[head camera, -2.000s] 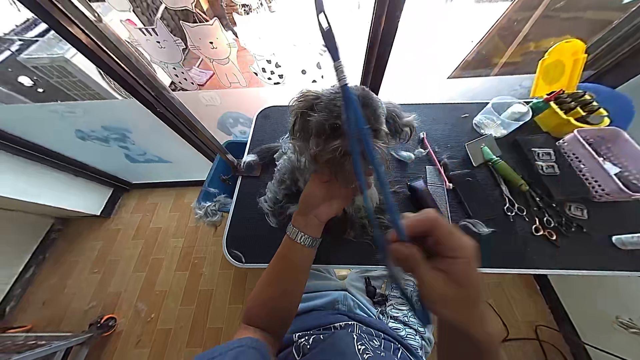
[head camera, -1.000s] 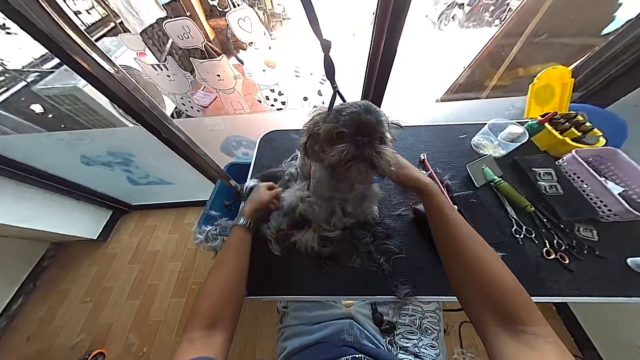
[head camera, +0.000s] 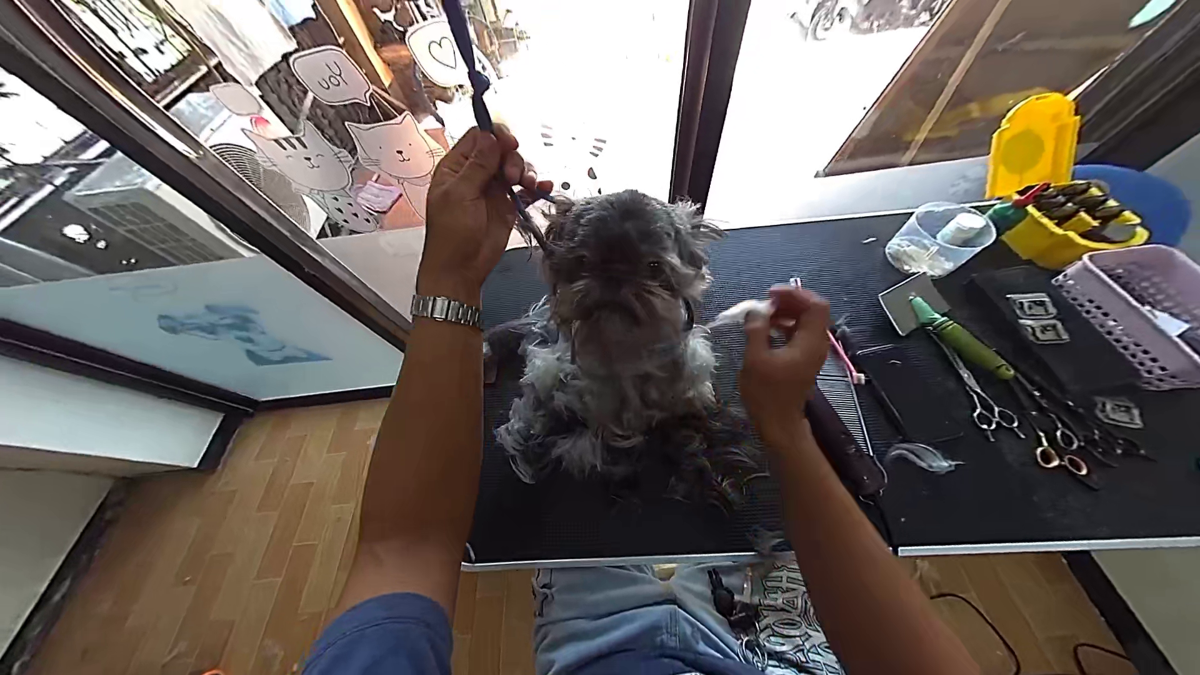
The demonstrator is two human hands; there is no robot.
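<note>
A grey, shaggy dog (head camera: 628,328) sits on the black ribbed grooming table (head camera: 609,539), facing me. My left hand (head camera: 478,202), with a metal watch on the wrist, grips a knotted blue strap (head camera: 461,47) beside the dog's head; the strap runs up out of view and down toward its neck. To the dog's other side, my right hand (head camera: 786,352) pinches a tuft of pale fur (head camera: 742,312) between thumb and fingers. Dark electric clippers (head camera: 841,441) lie under my right wrist, near a pink-handled tool (head camera: 846,358) and a metal comb (head camera: 848,405).
Several scissors (head camera: 1059,450), a green-handled slicker brush (head camera: 970,347), a clear cup (head camera: 940,239), a yellow holder (head camera: 1078,225) and a lilac basket (head camera: 1139,314) stand or lie at right. Glass panels (head camera: 581,112) rise behind the table. Loose fur (head camera: 922,457) lies near the scissors.
My left hand has risen from the dog's side to the strap and taken hold of it. My right hand has come away from the dog's head and now holds fur.
</note>
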